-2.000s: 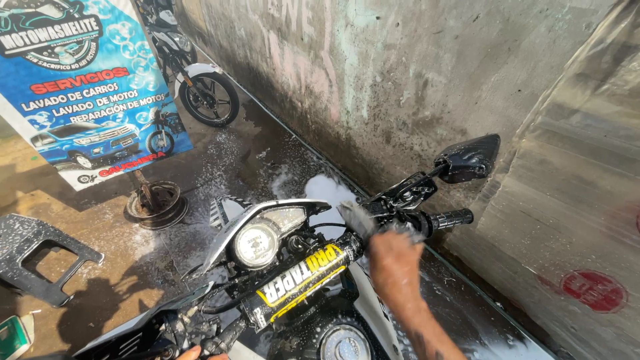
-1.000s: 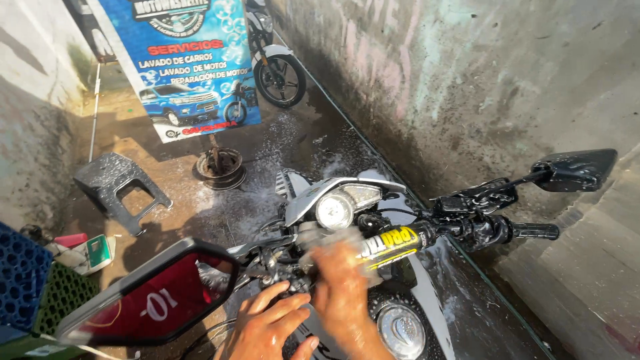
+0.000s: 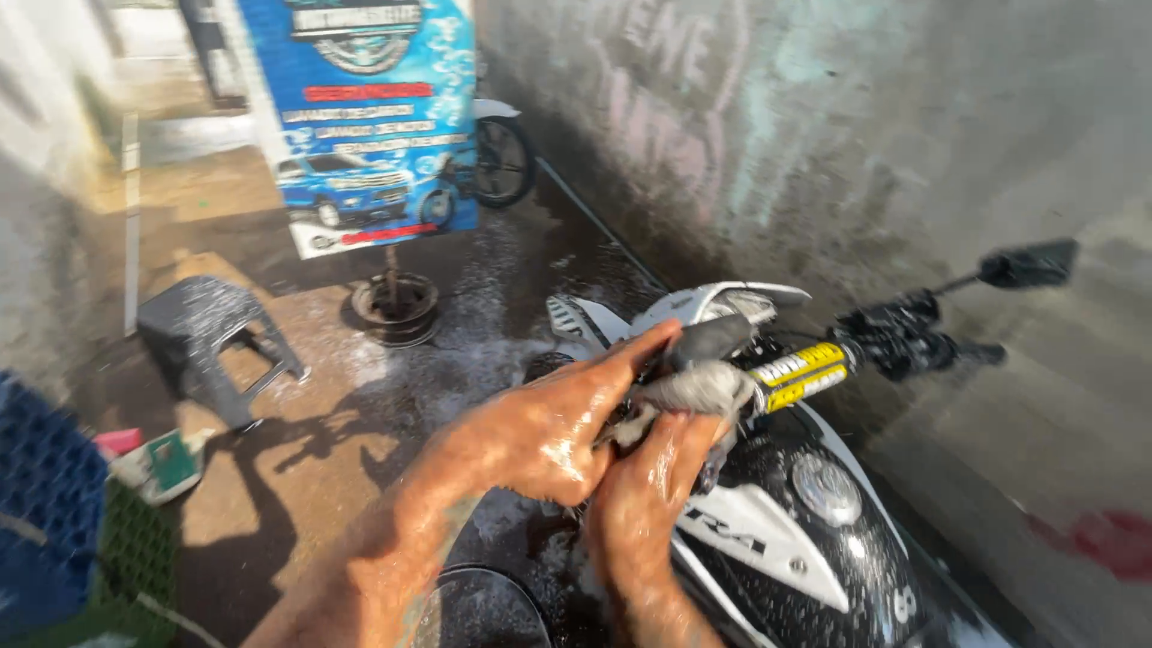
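Note:
My right hand (image 3: 661, 468) is shut on a wet grey cloth (image 3: 697, 387), pressed near the middle of the motorcycle's handlebar. Beside it on the left, my left hand (image 3: 562, 423) reaches over the bar, its forefinger stretched along a dark part; what its other fingers grip is hidden. The yellow handlebar pad (image 3: 801, 376) lies just right of the cloth. Below the pad is the black fuel tank (image 3: 783, 540) with its round cap (image 3: 826, 489), dotted with drops. Beyond the bar are the white headlight fairing (image 3: 693, 301) and the right mirror (image 3: 1030, 263).
A concrete wall (image 3: 864, 153) runs along the right. A printed banner (image 3: 378, 126) stands in a wheel rim (image 3: 393, 310), with another motorcycle's wheel (image 3: 504, 162) behind it. On the left are a grey plastic stool (image 3: 216, 337), stacked crates (image 3: 49, 486) and a bucket (image 3: 486, 607).
Two seconds ago my right hand was by the right handgrip; it is now near the middle of the handlebar. My left hand has come beside it and now reaches further over the bar.

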